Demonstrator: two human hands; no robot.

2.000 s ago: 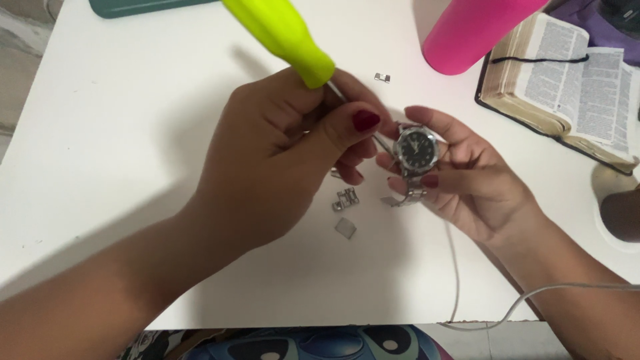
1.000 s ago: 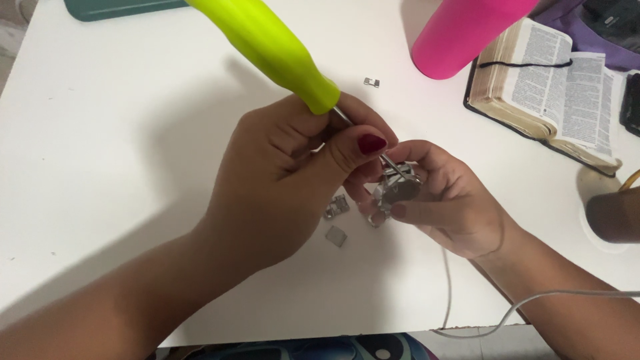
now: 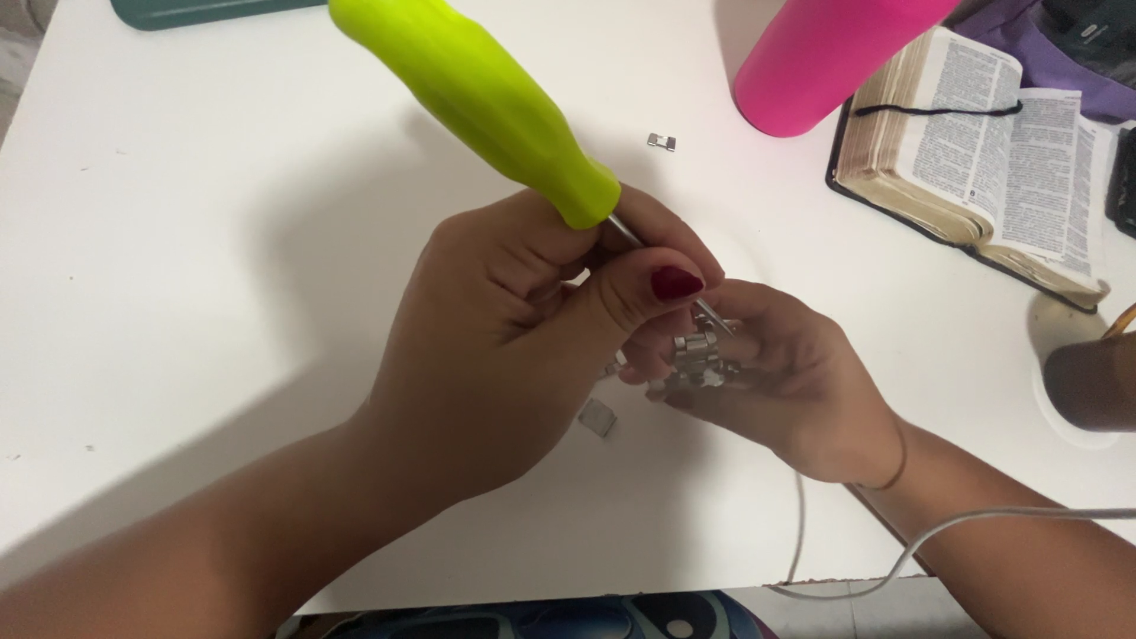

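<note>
My left hand (image 3: 524, 346) grips the metal shaft of a screwdriver with a lime-green handle (image 3: 488, 106), which points down to the right. Its tip lies beside a metal watch bracelet (image 3: 697, 351) held in the fingers of my right hand (image 3: 790, 382). The watch's dial does not show. Partly behind my left fingers lie small metal links (image 3: 612, 366) on the table. A small grey square piece (image 3: 597, 417) is just below them, and a loose metal link (image 3: 661, 142) lies farther back.
A pink bottle (image 3: 816, 71) stands at the back, with an open book (image 3: 976, 160) right of it. A dark cup (image 3: 1096, 382) is at the right edge. A grey cable (image 3: 976, 515) crosses my right forearm. The white table's (image 3: 532, 577) front edge is near; a green object (image 3: 213, 7) lies back left.
The watch has been turned in my right hand; its dial showed two seconds ago and is now hidden. My left hand still holds the screwdriver against or near it.
</note>
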